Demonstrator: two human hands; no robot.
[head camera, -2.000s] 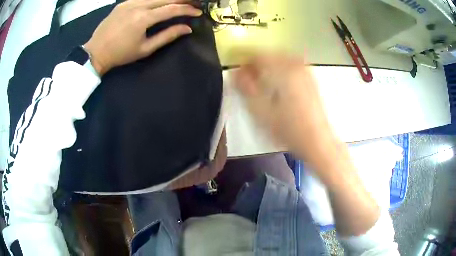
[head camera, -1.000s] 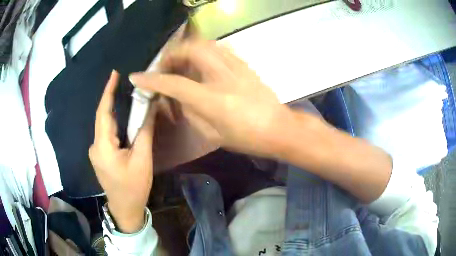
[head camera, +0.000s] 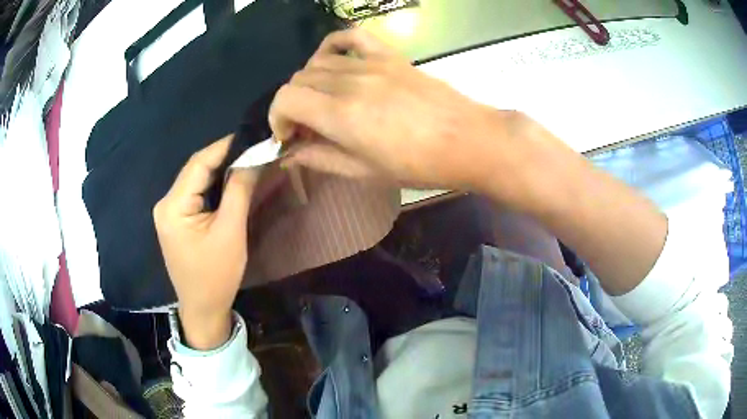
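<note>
The black bag panel (head camera: 156, 164) lies on the white table at the left, with a narrow black handle loop (head camera: 168, 37) at its far edge. Its near edge is folded up and shows white interlining (head camera: 256, 154) and the striped mauve lining (head camera: 336, 221). My left hand (head camera: 201, 237) grips the folded edge between thumb and fingers. My right hand (head camera: 352, 114) pinches the same edge just right of it, with fingertips partly hidden. The lit needle area of the machine (head camera: 368, 8) is cut off by the top edge.
Red-handled snips (head camera: 583, 20) lie on the machine bed at the top right. A blue basket (head camera: 725, 155) with white sheets (head camera: 655, 176) stands at the right below the table. A pile of white and dark cut pieces (head camera: 24, 213) hangs at the far left.
My left hand has come off the panel's top and now grips its edge. My right hand has moved left from the table to that edge. The edge is folded up, showing the lining.
</note>
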